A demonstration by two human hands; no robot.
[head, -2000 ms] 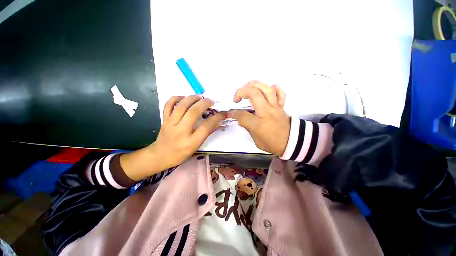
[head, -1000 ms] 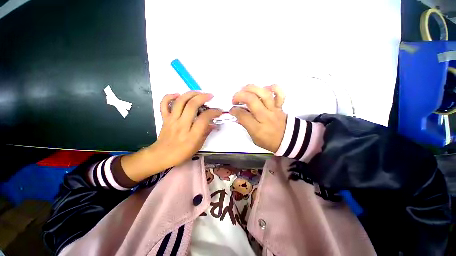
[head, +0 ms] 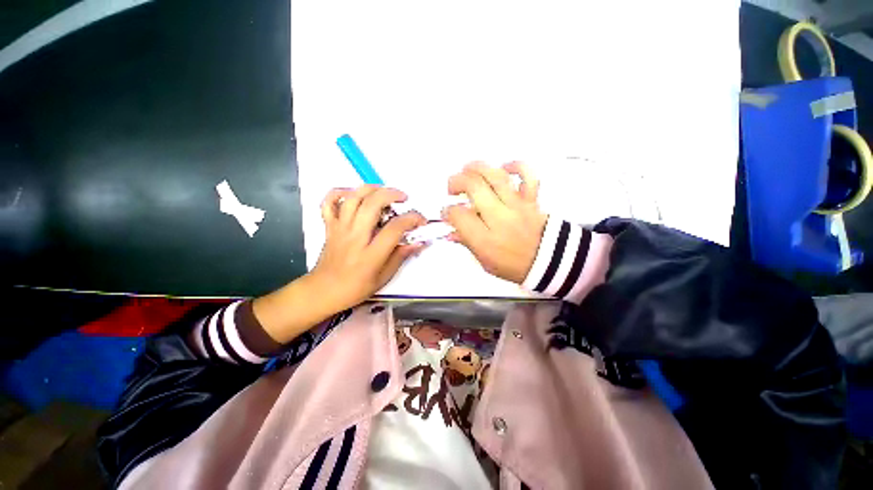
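Observation:
A white plastic housing point(head: 430, 232) lies between my fingertips, low on the white sheet point(head: 517, 77), and its outline blends into the sheet. My left hand point(head: 361, 244) grips its left end, with small dark parts or wires point(head: 388, 216) under the fingers. My right hand point(head: 496, 225) holds its right end with thumb and fingers. A bright blue cylindrical cell point(head: 359, 159) sticks out beyond my left fingertips, tilted up to the left. Its lower end is hidden by my fingers. The exact parts under the fingertips cannot be made out.
A white bow-tie-shaped scrap point(head: 240, 209) lies on the dark bench point(head: 144, 144) at left. A blue tape dispenser point(head: 796, 172) stands at right with cream tape rolls point(head: 807, 53). Faint thin arcs of a white piece show on the sheet near my right sleeve.
The view has shifted, showing more of the dispenser. Both hands stay close together at the housing; more of its white body shows between the fingertips than two seconds ago.

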